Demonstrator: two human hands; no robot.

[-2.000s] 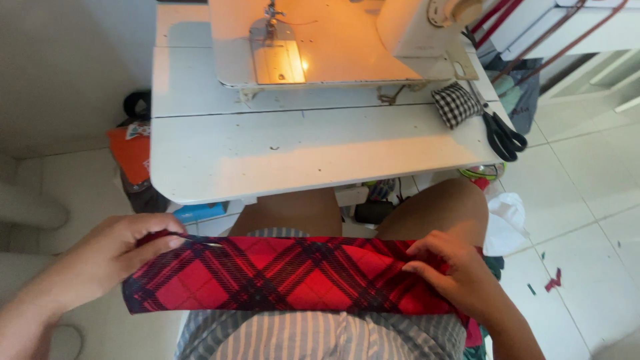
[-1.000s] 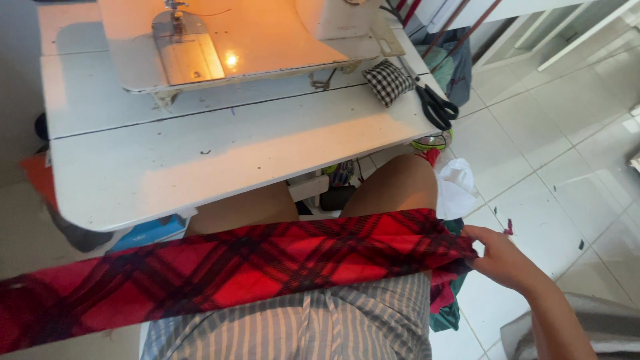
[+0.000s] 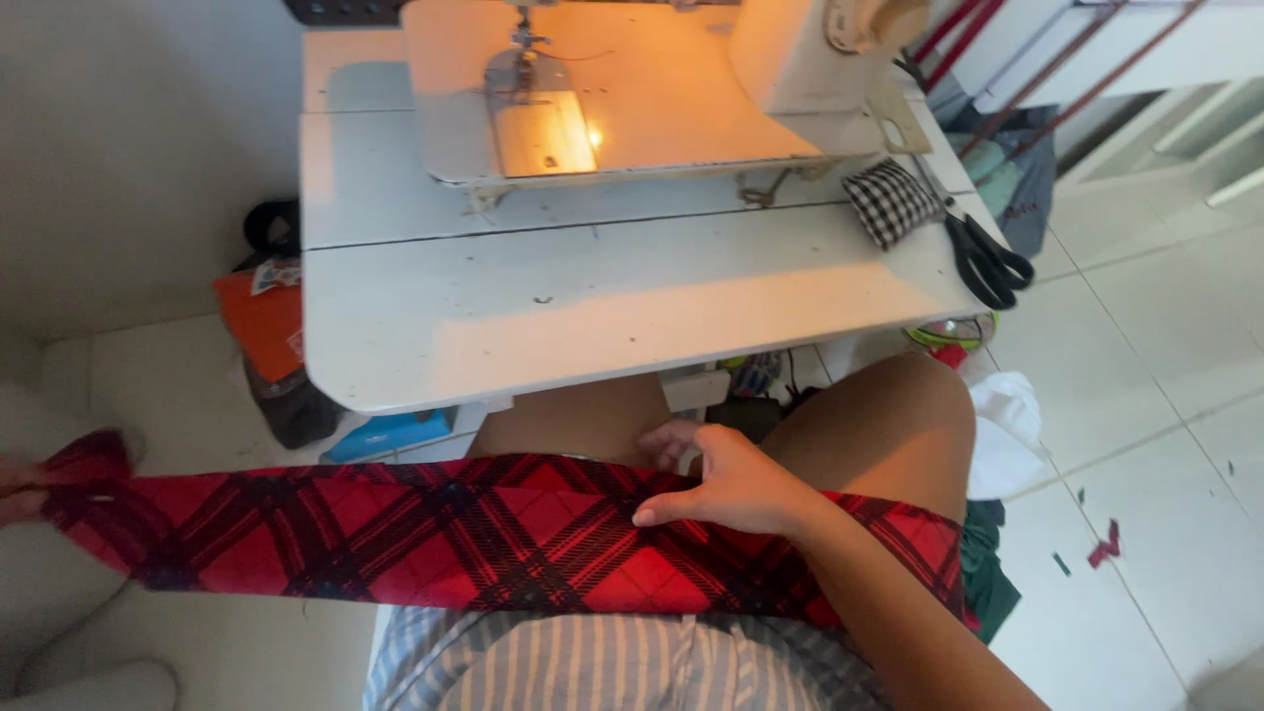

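A long strip of red and black plaid fabric (image 3: 533,538) lies across my lap, over striped clothing. At the far left edge of the view my left hand (image 3: 22,491) grips one end of the strip, partly cut off by the frame. My right hand (image 3: 726,484) rests at the strip's upper edge near the middle, thumb on the cloth and fingers apart, the fingertips partly beyond the edge. The strip's right end hangs beside my thigh. Beyond the lap stands a sewing machine (image 3: 671,89) with its lamp lit over the needle area.
Black-handled scissors (image 3: 983,262) and a checkered pincushion (image 3: 892,202) lie on the white sewing table (image 3: 612,296), at its right. An orange bag (image 3: 262,321) and a blue box (image 3: 390,434) are below its left side. White cloth (image 3: 1002,434) and fabric scraps (image 3: 1104,545) lie at the right.
My right hand has moved left from the strip's right end to its middle. My left hand, out of view one second ago, shows at the left edge. The view has swung back left.
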